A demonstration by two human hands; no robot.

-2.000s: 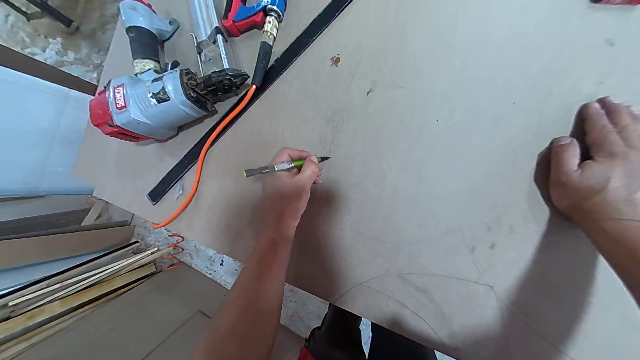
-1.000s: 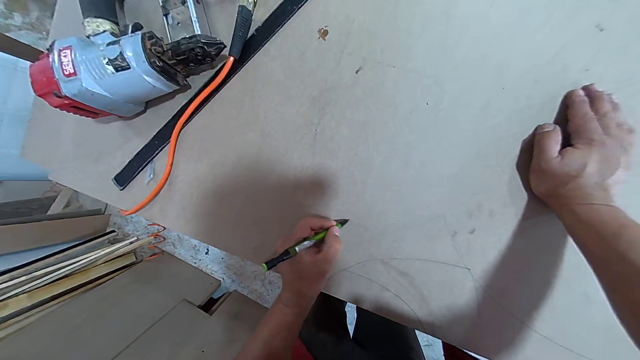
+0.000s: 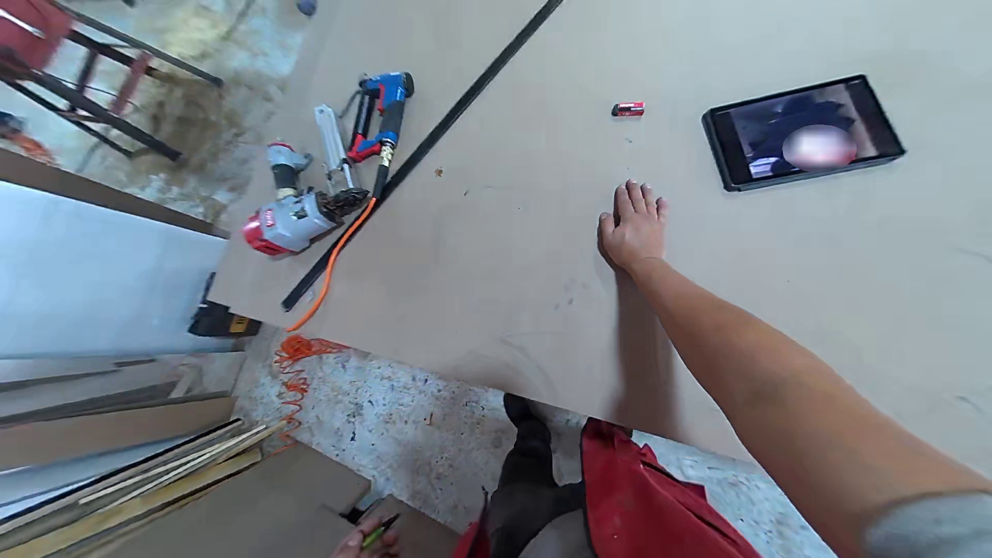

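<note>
My right hand (image 3: 637, 231) rests palm down on the large sheet panel (image 3: 480, 287), fingers spread, holding nothing. A small red cylindrical object (image 3: 628, 109) lies just beyond its fingertips, and a tablet in a dark case (image 3: 802, 133) lies to their right. Low in the view, off the panel's near edge, my left hand (image 3: 370, 541) holds a green and black marking pen (image 3: 380, 530); the frame's bottom edge cuts this hand off. Faint curved pencil lines mark the panel near its front edge.
A grey and red pneumatic nailer (image 3: 291, 222), a blue and red air tool (image 3: 384, 108) with an orange hose (image 3: 333, 263) and a long black strip (image 3: 465, 101) lie on the panel's left. Stacked boards (image 3: 155, 480) stand lower left. An orange coiled hose (image 3: 293, 372) hangs by the edge.
My left hand, holding the pen, has left the panel's surface and dropped below its near edge. My right hand still rests on the panel. The view has swung and widened.
</note>
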